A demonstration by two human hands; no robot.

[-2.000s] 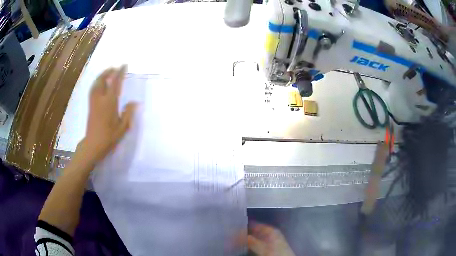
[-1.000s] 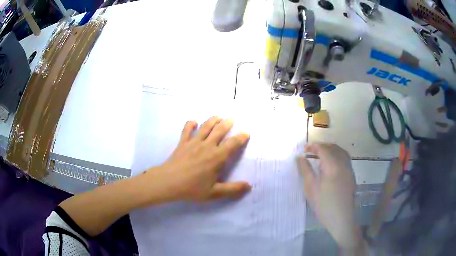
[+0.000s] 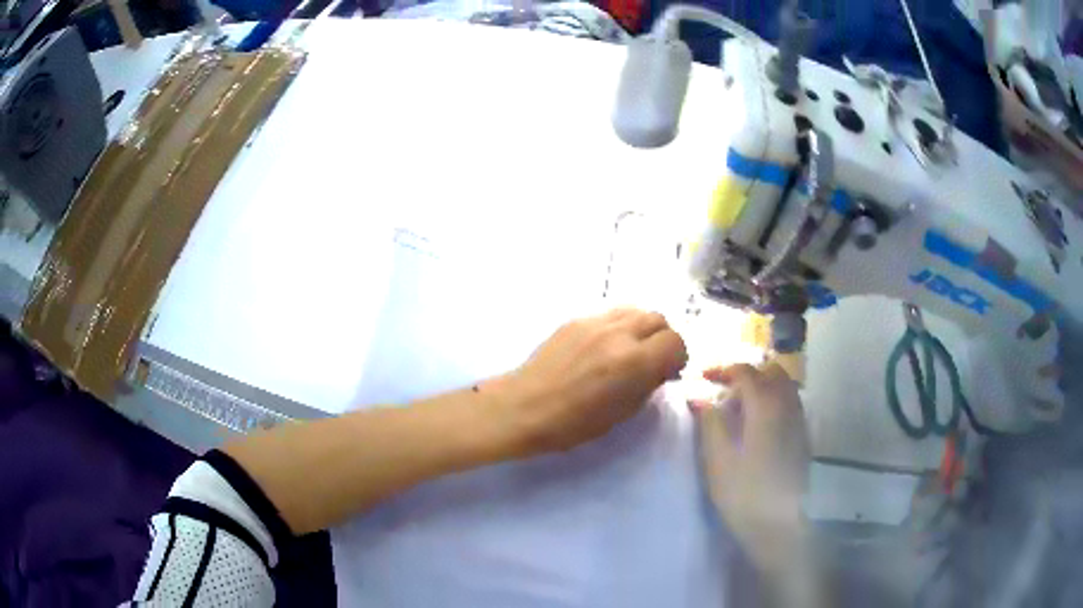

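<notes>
A large thin white sheet [image 3: 511,511] lies on the table and hangs over its front edge. My left hand [image 3: 606,371] rests on the sheet with its fingers curled at the sheet's upper right part, in front of the needle area. My right hand [image 3: 754,439] is blurred and sits close beside it at the sheet's right edge, fingertips pointing to the left hand. Whether the fingers pinch the sheet is hard to see in the glare. The white sewing machine head [image 3: 879,202] with blue stripes stands just beyond both hands.
Green-handled scissors [image 3: 924,382] lie right of the hands, with an orange-handled tool [image 3: 950,461] beside them. A yellow block [image 3: 784,366] is near the needle. Taped brown cardboard [image 3: 154,214] covers the table's left. A printed ruler [image 3: 214,398] runs along the front edge. Purple fabric [image 3: 83,487] is at lower left.
My left hand has moved right and forward from lying flat with spread fingers, and its fingers are now curled. The right hand is now close to it. The view has shifted.
</notes>
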